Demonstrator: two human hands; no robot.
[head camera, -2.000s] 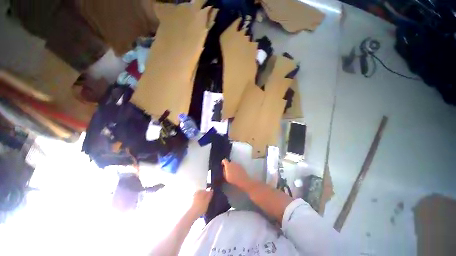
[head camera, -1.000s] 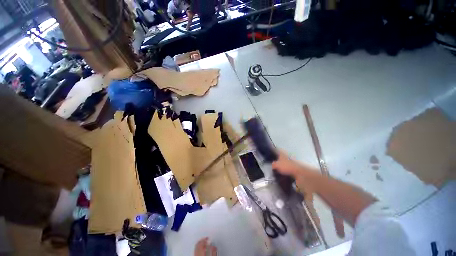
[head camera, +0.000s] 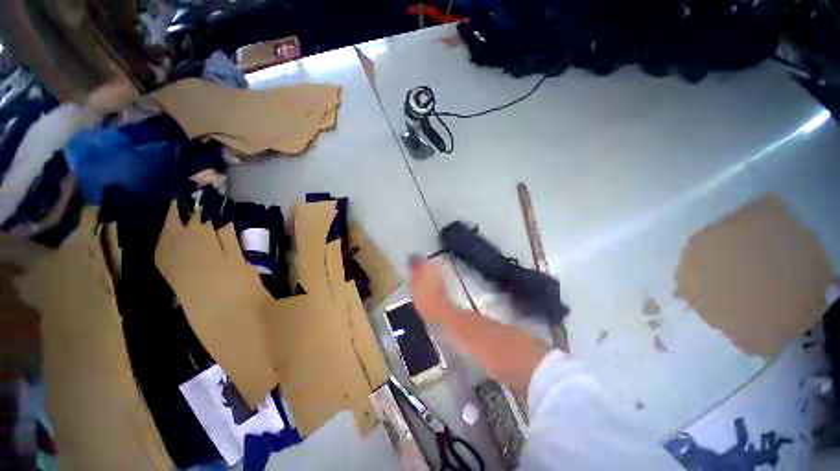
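Note:
A dark cloth bundle (head camera: 505, 274) lies on the white-grey table (head camera: 635, 184), across a long thin brown stick (head camera: 531, 221). My right hand (head camera: 431, 292) is blurred, left of the bundle and above the smartphone (head camera: 414, 338). It appears apart from the bundle; its finger shape is unclear. A short thin dark piece shows between the fingertips and the bundle; I cannot tell if they touch it. My left hand is not in view.
Tan card patterns (head camera: 318, 354) lie left of the phone over dark cloth. Shears (head camera: 451, 448), a pale metal strip (head camera: 394, 425) and a speckled block (head camera: 497, 414) lie below. A corded tool (head camera: 421, 115) sits at the far side. A large tan card (head camera: 755, 276) lies right.
The bundle, in my right hand a second ago, now lies across the stick. My right hand is left of it. My left hand has left the view. The camera view has shifted right.

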